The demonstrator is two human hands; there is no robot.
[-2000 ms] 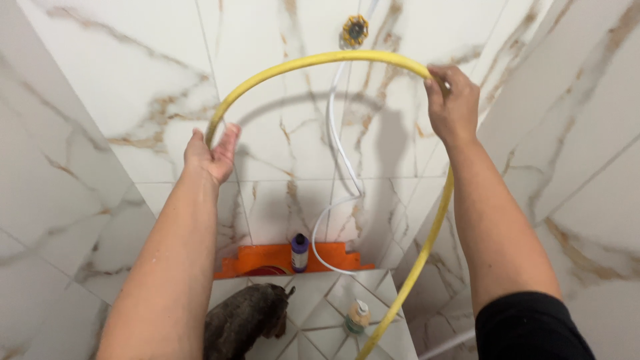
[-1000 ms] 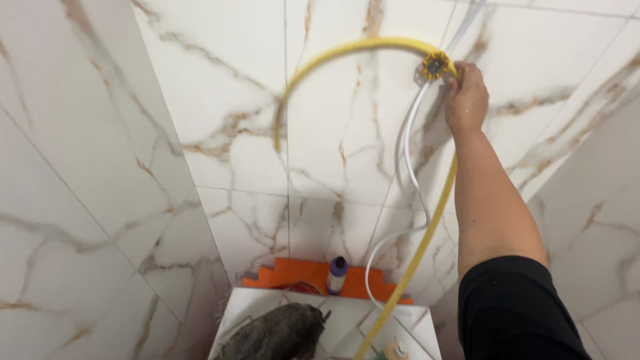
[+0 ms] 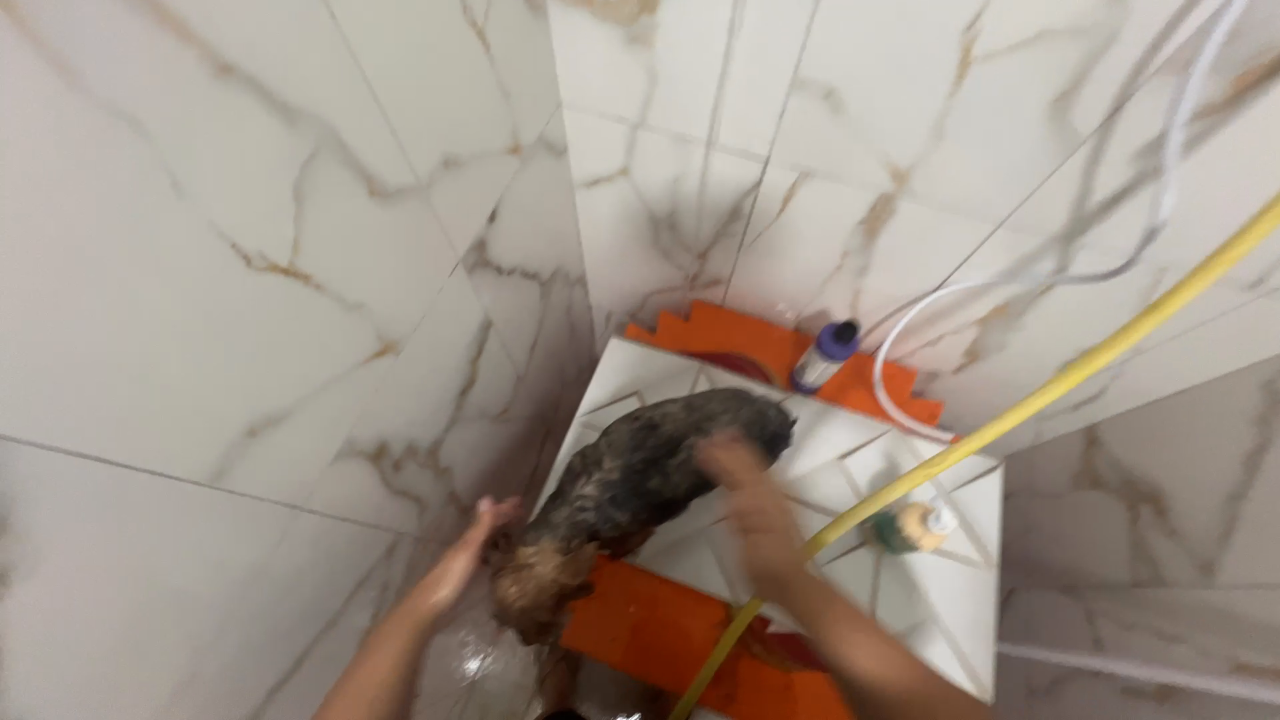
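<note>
A wet, dark-furred small dog stands at the left side of a tiled platform, its tan head low at the near left edge. My left hand is beside the dog's head, fingers apart, holding nothing. My right hand, blurred by motion, is over the dog's rear half, fingers spread and nothing in it; whether it touches the fur I cannot tell. A yellow hose runs from the upper right down past my right forearm.
A purple bottle with a black cap stands by an orange panel at the back edge. A pump bottle is on the platform's right. Another orange panel lies in front. A thin white hose hangs against the marble-look wall.
My right hand has let go of the yellow hose and come down over the dog. My left hand, out of view a second ago, is beside the dog's head. The view has tilted down.
</note>
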